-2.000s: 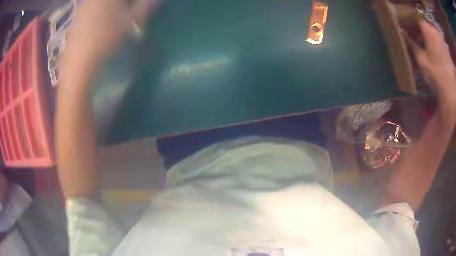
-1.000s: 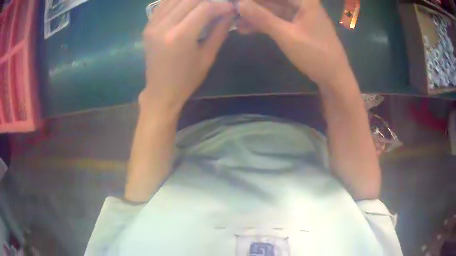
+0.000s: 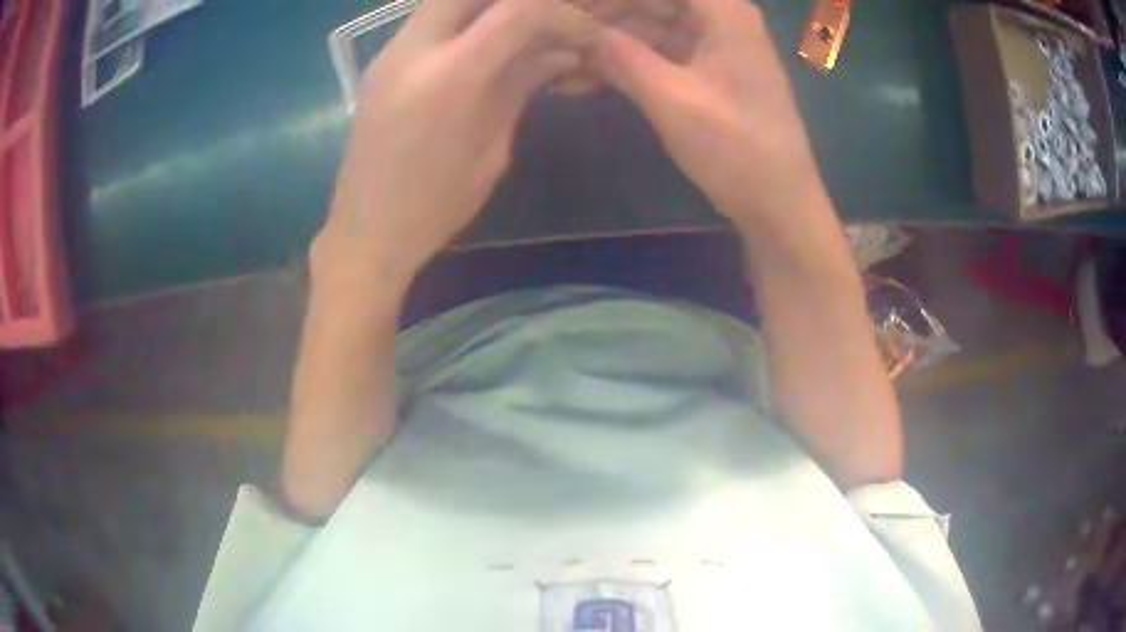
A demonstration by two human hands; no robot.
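Note:
My left hand (image 3: 463, 111) and my right hand (image 3: 685, 93) meet at the top of the view, fingers bent together. A pale plastic housing (image 3: 351, 49) sticks out to the left from behind my left hand, which holds it. My right fingertips are at the same place; what they grip is hidden by the hands. A copper-coloured metal strip (image 3: 825, 31) lies on the green bench to the right of my right hand.
The cardboard box (image 3: 992, 117) with white-silver parts stands at right. A pink-red parts tray (image 3: 31, 235) is at far left, with pale housings (image 3: 114, 77) beside it. Clear bags, one with copper-coloured parts (image 3: 899, 340), show below the bench edge at right. A red stool (image 3: 1019, 272) is below.
Two seconds ago my hands were apart, the right one in the cardboard box; now they are together. Since one second ago they have stayed together, and more of the housing shows at left.

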